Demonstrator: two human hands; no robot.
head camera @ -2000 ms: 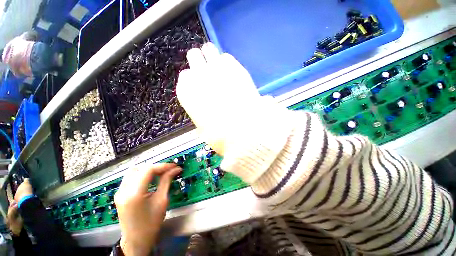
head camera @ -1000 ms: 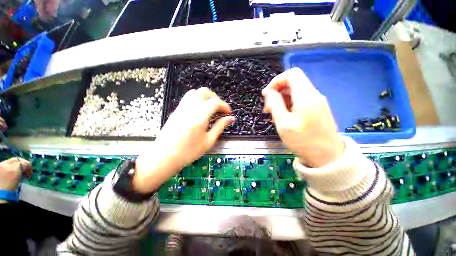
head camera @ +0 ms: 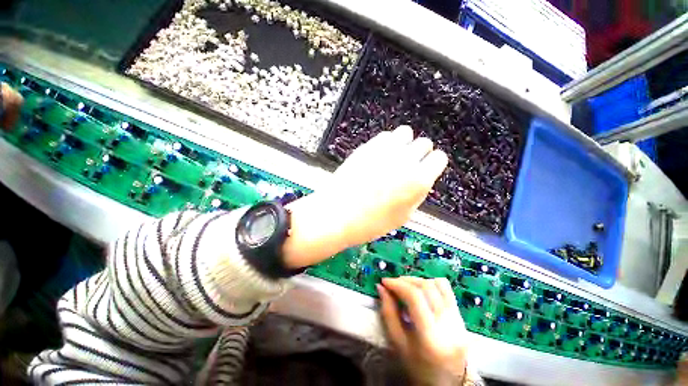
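Note:
My left hand [head camera: 377, 188], with a black watch at the wrist, reaches over the boards to the near edge of the black tray of dark electrolytic capacitors [head camera: 453, 113]. Its fingertips are bent down and hidden, so I cannot tell if it holds a part. My right hand [head camera: 426, 320] is low, at the near edge of the green circuit boards [head camera: 498, 290], with a small dark capacitor [head camera: 406, 318] between thumb and fingers. White, blue and black fitted components stand on the boards.
A black tray of tiny white components [head camera: 279, 98] lies left of the dark parts. A shallow blue tray [head camera: 562, 188] with a few black and yellow cylinders lies right. Pale rails border the boards. Part of another person's hand [head camera: 10, 105] shows at the left edge.
The view has tilted and swung. My right hand has come down from over the dark parts to the boards' near edge. My left hand is still at the capacitor tray.

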